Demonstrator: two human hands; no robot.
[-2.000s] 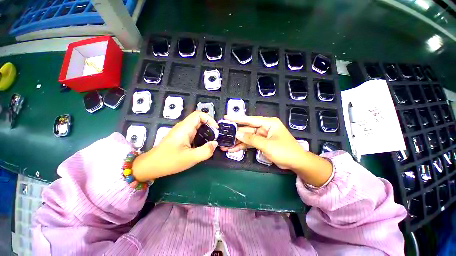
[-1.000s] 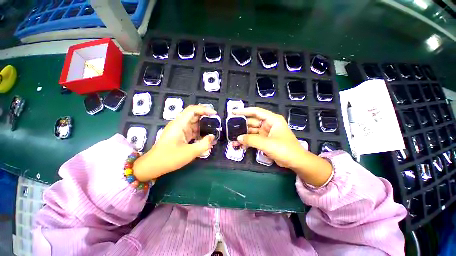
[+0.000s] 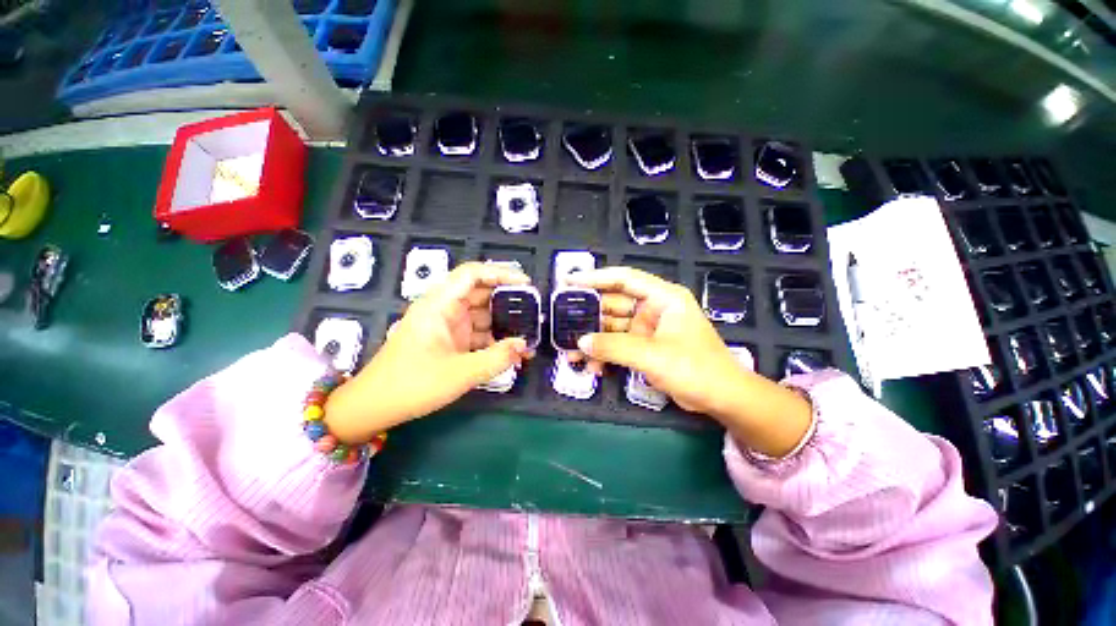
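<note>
My left hand (image 3: 443, 342) holds a strapless smartwatch (image 3: 515, 314) upright by its edges, its dark display facing me with faint text. My right hand (image 3: 661, 336) holds a second smartwatch (image 3: 576, 318) beside it, also dark with faint marks. The two watches are close together with a small gap between them. Both are above the black foam tray (image 3: 455, 196), which holds rows of watches, some with black faces up and some with pale case backs up. My hands hide part of the lower rows.
A red box (image 3: 289, 171) stands at left, two dark-faced watches (image 3: 261, 258) beside it. A loose opened unit (image 3: 160, 320) lies further left. A paper note (image 3: 912, 294) with a pen lies right, beside a second black tray (image 3: 967, 355). A blue tray (image 3: 159, 49) is at the rear left.
The two watches were tilted together about two seconds ago and now stand side by side facing me. Since one second ago, faint text has appeared on the displays. The view has shifted slightly.
</note>
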